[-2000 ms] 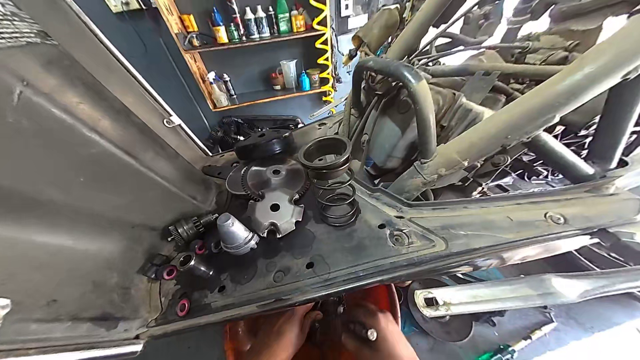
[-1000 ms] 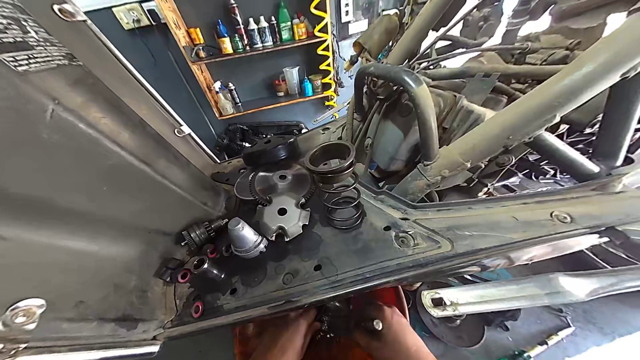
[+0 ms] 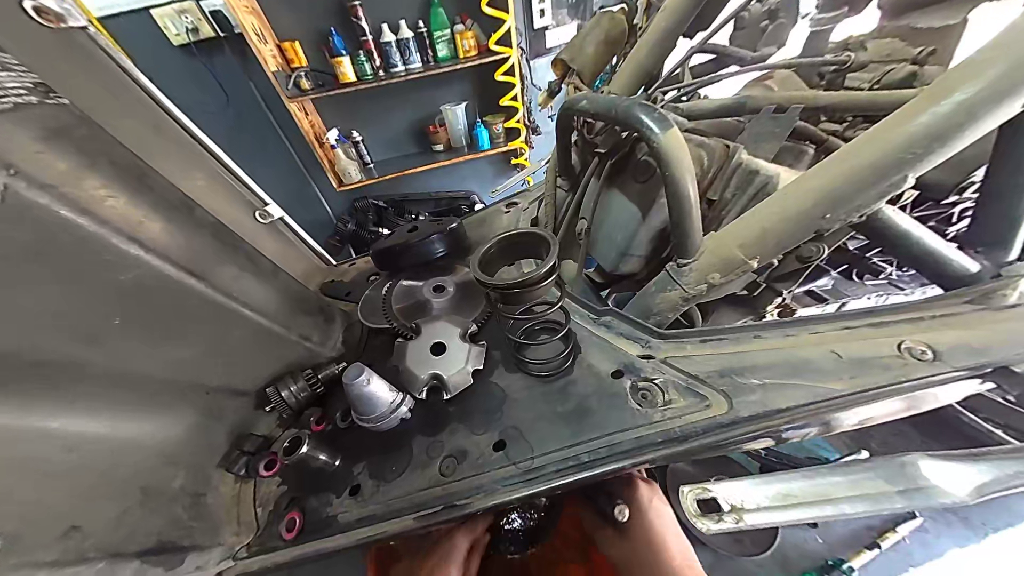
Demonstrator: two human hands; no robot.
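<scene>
Below the edge of the metal panel, my left hand (image 3: 452, 548) and my right hand (image 3: 640, 524) are on either side of a dark, wet, shiny part (image 3: 516, 528) over a red-orange container (image 3: 560, 544). The panel hides most of my fingers, so their grip cannot be told. On the panel lie a coil spring (image 3: 542, 340) with a metal ring (image 3: 516, 256) at its top, a notched metal plate (image 3: 438, 358), a round metal disc (image 3: 438, 300), a grey metal cone (image 3: 372, 400), a small gear shaft (image 3: 302, 390) and a black clutch bell (image 3: 420, 242).
Small rollers with pink-red rims (image 3: 291, 525) and a metal sleeve (image 3: 300, 448) lie at the panel's left. Frame tubes (image 3: 800, 192) rise at the right. A metal bar (image 3: 840, 490) crosses the lower right. Bottles stand on a wall shelf (image 3: 400, 80) beside a yellow coiled hose (image 3: 508, 88).
My hands stay low under the panel's edge; two seconds ago more of their fingers showed around a dark part. The parts on the panel keep their places. The view has shifted slightly.
</scene>
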